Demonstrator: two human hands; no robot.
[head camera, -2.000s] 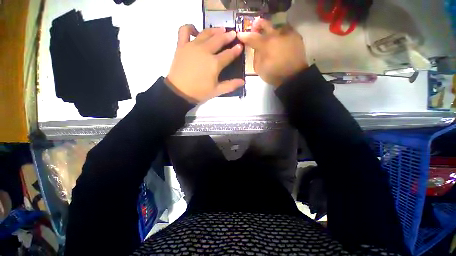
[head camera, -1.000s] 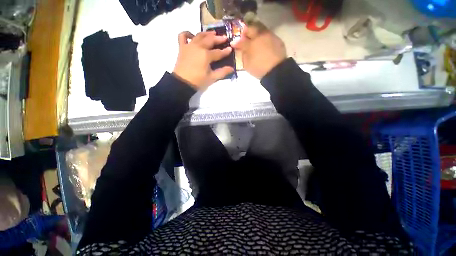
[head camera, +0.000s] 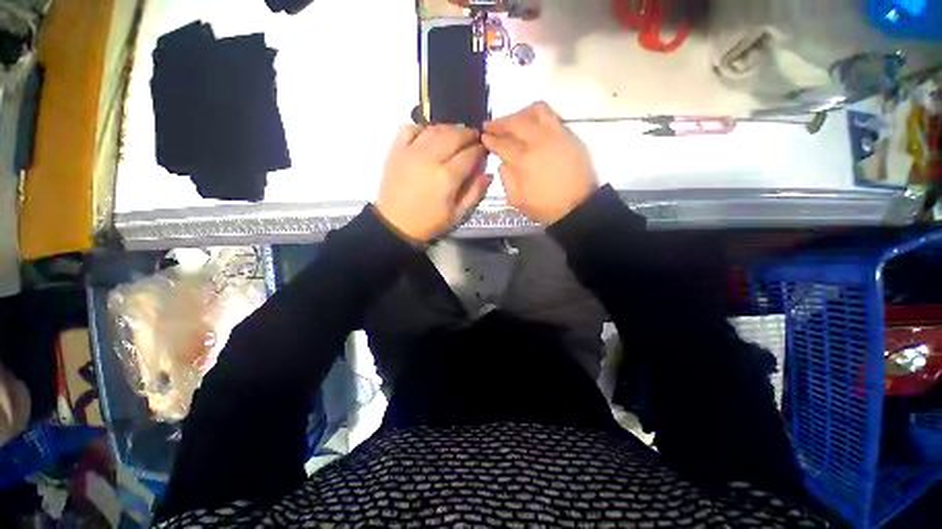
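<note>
A black fabric piece (head camera: 456, 78) lies flat on the machine bed, its far end at the presser foot (head camera: 478, 33). My left hand (head camera: 434, 178) holds the near end of the piece with bent fingers. My right hand (head camera: 541, 163) pinches the piece's near right corner; the two hands' fingertips meet there. Whether a narrow strip lies under the fingers I cannot tell. A stack of cut black pieces (head camera: 219, 112) lies flat at the left of the table.
Thread snips (head camera: 692, 125) lie right of my right hand. Red scissors handles (head camera: 661, 27) are at the top. The ruler strip (head camera: 279, 220) runs along the table's front edge. A blue basket (head camera: 835, 362) stands below right, a plastic-lined bin (head camera: 178, 331) below left.
Both hands have moved from beside the presser foot down to the near end of the fabric piece. More of the piece now shows. The camera view has shifted.
</note>
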